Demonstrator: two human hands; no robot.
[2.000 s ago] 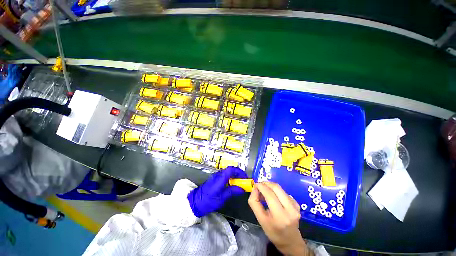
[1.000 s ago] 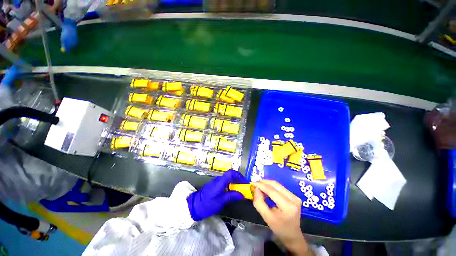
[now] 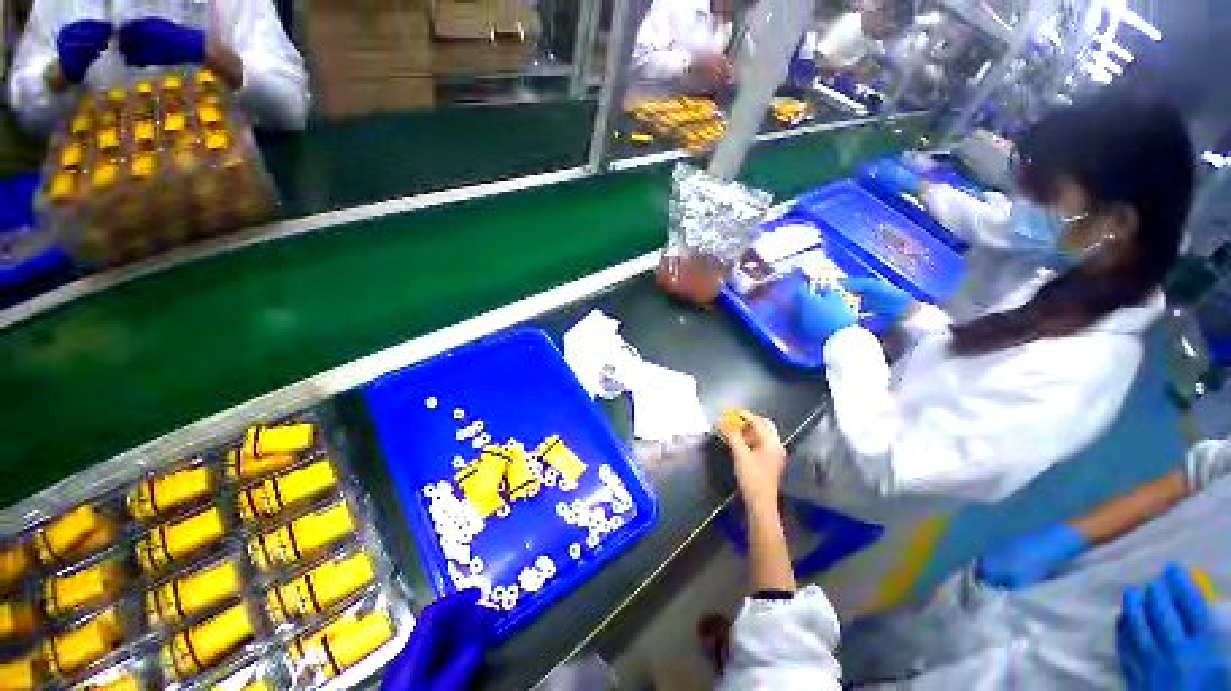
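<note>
My right hand [image 3: 756,456] is bare and stretched out over the bench edge, right of the blue tray. Its fingertips are closed on a small yellow unit [image 3: 736,421]. My left hand [image 3: 448,640], in a purple-blue glove, is at the near edge of the blue tray, partly cut off by the bottom of the picture; whether it holds anything is hidden. The blue tray [image 3: 405,439] holds several yellow units [image 3: 502,475] and many scattered small white rings [image 3: 531,578]. A clear blister tray [image 3: 382,574] with yellow units in its compartments is at the lower left.
White papers [image 3: 662,401] lie right of the blue tray. A masked neighbour [image 3: 1033,392] in light blue gloves works over another blue tray [image 3: 790,348]. Gloved hands [image 3: 1164,634] of another person are at lower right. A green conveyor [image 3: 338,277] runs behind; a worker stands beyond it.
The view has swung right, bringing the neighbours into sight. My hands have parted; my right hand has moved out right with a yellow unit, and my left hand is low by the tray.
</note>
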